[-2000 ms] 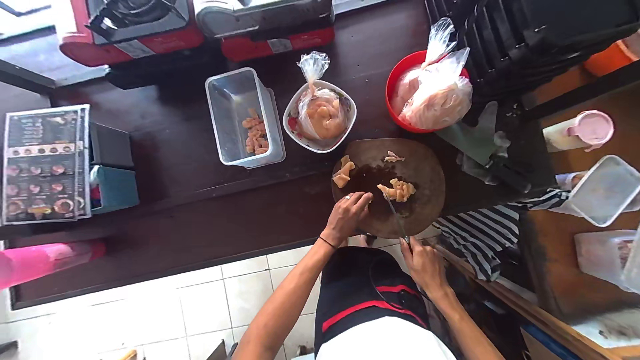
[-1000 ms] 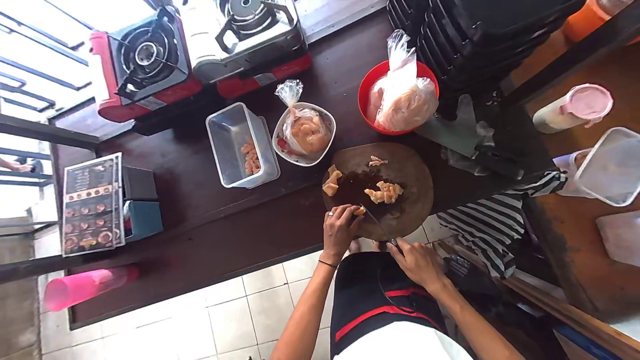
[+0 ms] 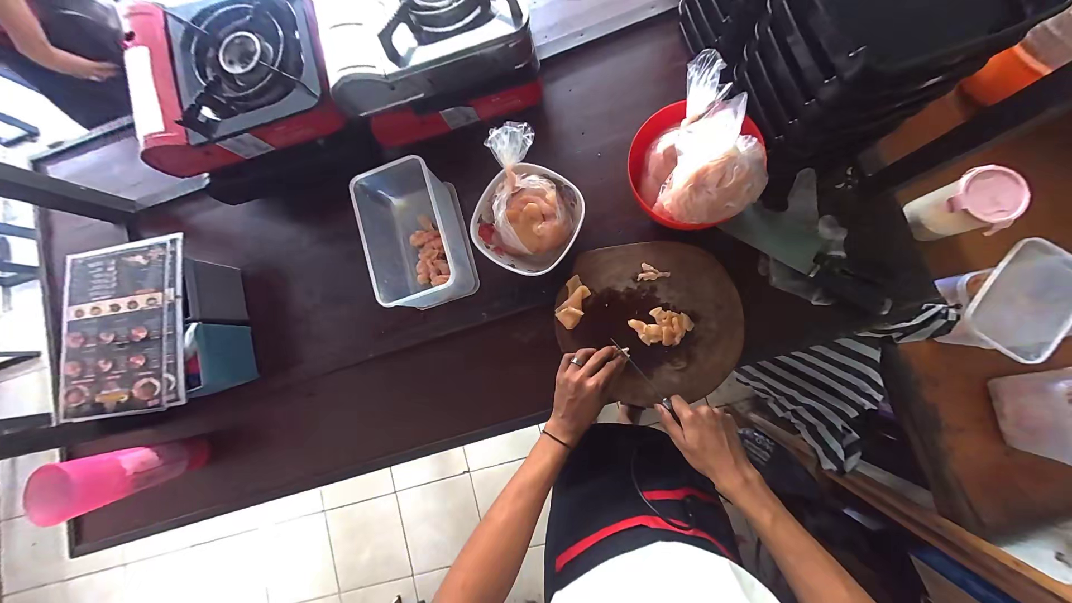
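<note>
On the round wooden chopping board (image 3: 708,293) my right hand (image 3: 703,435) is closed on the handle of a knife (image 3: 641,373), its blade pointing up and left. The fingers of my left hand (image 3: 582,389) press a small piece of raw meat (image 3: 624,353) at the blade's tip, near the board's left edge. A pile of cut raw meat (image 3: 662,327) lies mid-board, with a larger strip (image 3: 572,303) at the left and a small bit (image 3: 652,272) at the top. Left of the board stand a bowl (image 3: 557,266) with bagged meat and a plastic container (image 3: 381,243) holding meat pieces.
A red bowl (image 3: 641,180) with bagged meat stands behind the board, a cleaver (image 3: 775,237) and plastic glove to its right. Portable gas stoves (image 3: 251,134) line the back. Menus (image 3: 126,327) and a pink tumbler (image 3: 109,481) are at left. Another person's hand (image 3: 99,70) shows at upper left.
The view has shifted. My left hand has moved off the larger bit it pinched a second ago and lies close to the knife tip. Another person has come into view at upper left.
</note>
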